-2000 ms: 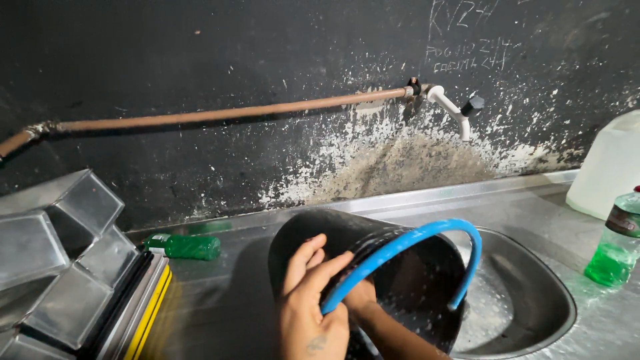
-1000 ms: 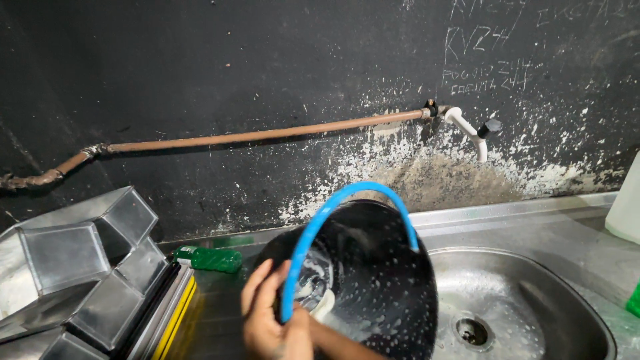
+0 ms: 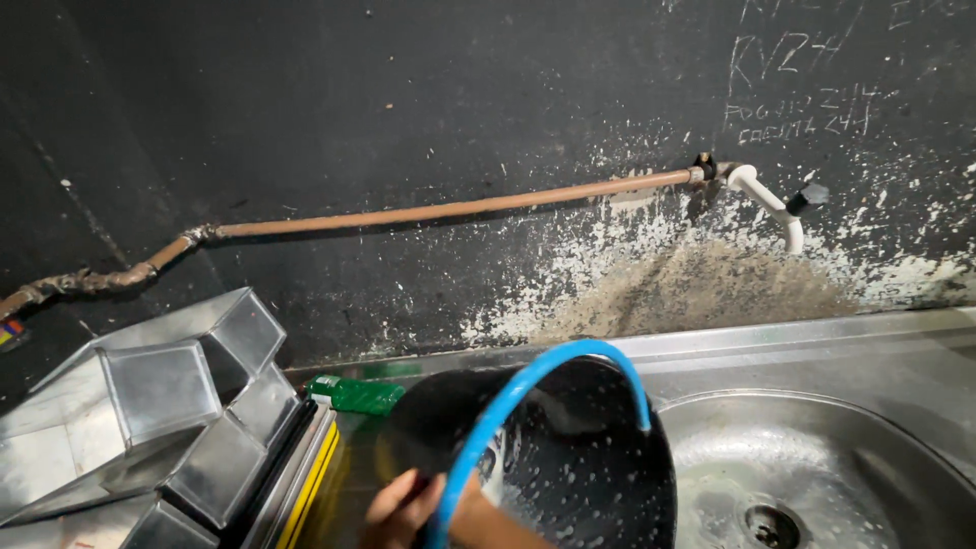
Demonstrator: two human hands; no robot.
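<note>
A black plastic bucket (image 3: 579, 457) with a blue handle (image 3: 564, 358) lies tilted on the steel counter beside the sink, its mouth toward me. Soapy drops cover its inner wall. My left hand (image 3: 400, 507), blurred at the bottom edge, grips the bucket's near left rim by the foot of the handle. My right hand (image 3: 476, 507) reaches into the bucket behind the handle; its wrist and forearm show, but its fingers are mostly hidden. White foam (image 3: 494, 465) shows beside it on the bucket's inside. What the right hand holds, if anything, I cannot tell.
A round steel sink (image 3: 793, 457) lies right of the bucket, below a white tap (image 3: 766, 198) on a copper-coloured pipe (image 3: 457, 207). A green plastic bottle (image 3: 358, 395) lies behind. Stacked metal containers (image 3: 160, 389) and yellow-edged flat pieces (image 3: 309, 488) stand left.
The bucket has moved left off the sink's edge, showing the basin and drain. My hands have moved with it. The view has shifted rightward and then back slightly left.
</note>
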